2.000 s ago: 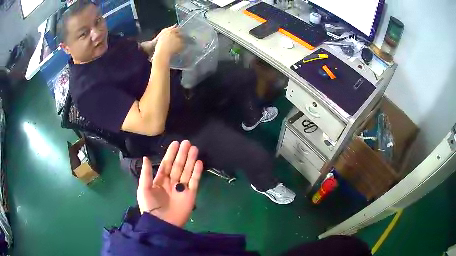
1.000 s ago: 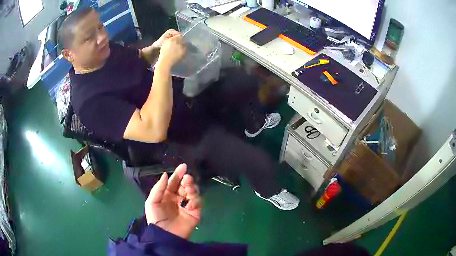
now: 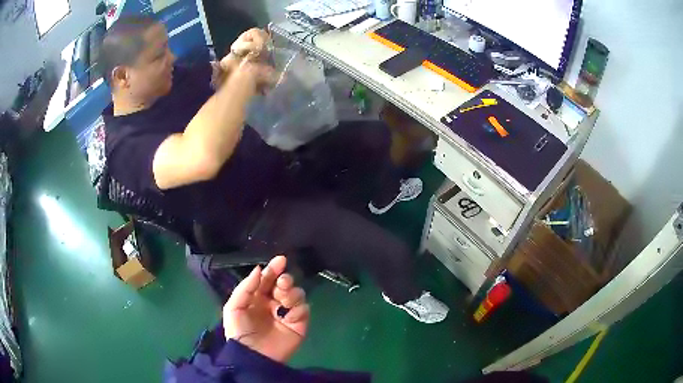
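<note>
My left hand (image 3: pixel 268 314) is palm up at the bottom centre, with its fingers curled. A small black round item (image 3: pixel 282 312) lies in it against the curled fingers. My right hand is not in view. A seated person in black (image 3: pixel 202 142) holds up a large clear poly bag (image 3: pixel 296 108) with both hands near its top. The bag hangs over the person's lap, and its contents are indistinct.
A desk (image 3: pixel 359 63) with a keyboard (image 3: pixel 419 48), monitor, dark phone and black mat (image 3: pixel 509 142) stands at the upper right. Below are drawers, one open with scissors (image 3: pixel 469 207). A small cardboard box (image 3: pixel 133 258) sits on the floor at left.
My left hand has gone from open and flat to curled around the black item, and is slightly lower. The person has turned from facing me to the bag and raised their hands.
</note>
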